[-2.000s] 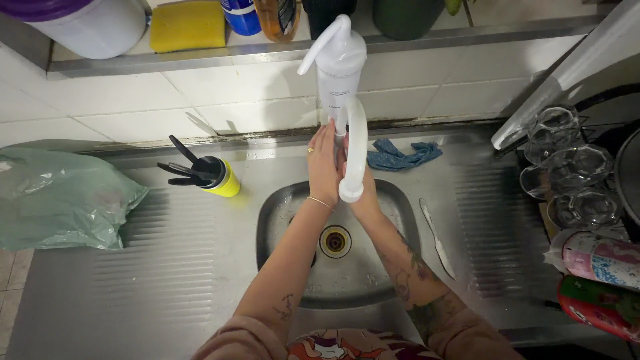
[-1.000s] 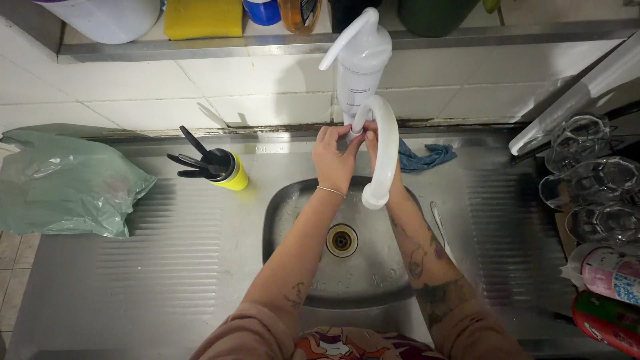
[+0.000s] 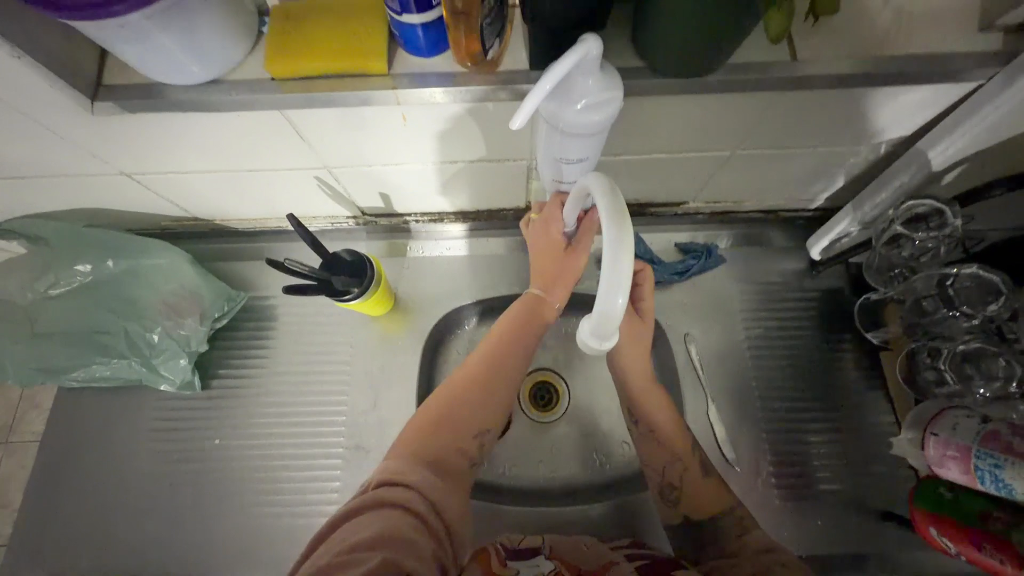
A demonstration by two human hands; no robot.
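Observation:
A white plastic faucet with a curved spout [image 3: 614, 264] and a white water filter body [image 3: 578, 120] stands at the back of the steel sink [image 3: 552, 480]. My left hand [image 3: 554, 244] is at the base of the spout, under the filter, with its fingers bent around the fitting; the grip itself is partly hidden. Right of the spout and lower, my right hand [image 3: 634, 316] is partly covered by it, so what its fingers touch cannot be seen. A blue cloth [image 3: 685, 262] lies crumpled behind my right hand. The round drain [image 3: 545, 395] shows between my forearms.
A yellow cup [image 3: 376, 292] with black-handled cutlery and a green plastic bag [image 3: 104, 304] are on the left. A knife [image 3: 712, 404] lies right of the basin. Glass mugs [image 3: 956, 300] and packages [image 3: 972, 448] line the right edge. A yellow sponge [image 3: 326, 38] sits on the shelf above.
My right hand has come down from the spout's base, where both hands were together a second ago. My left hand has stayed at the base.

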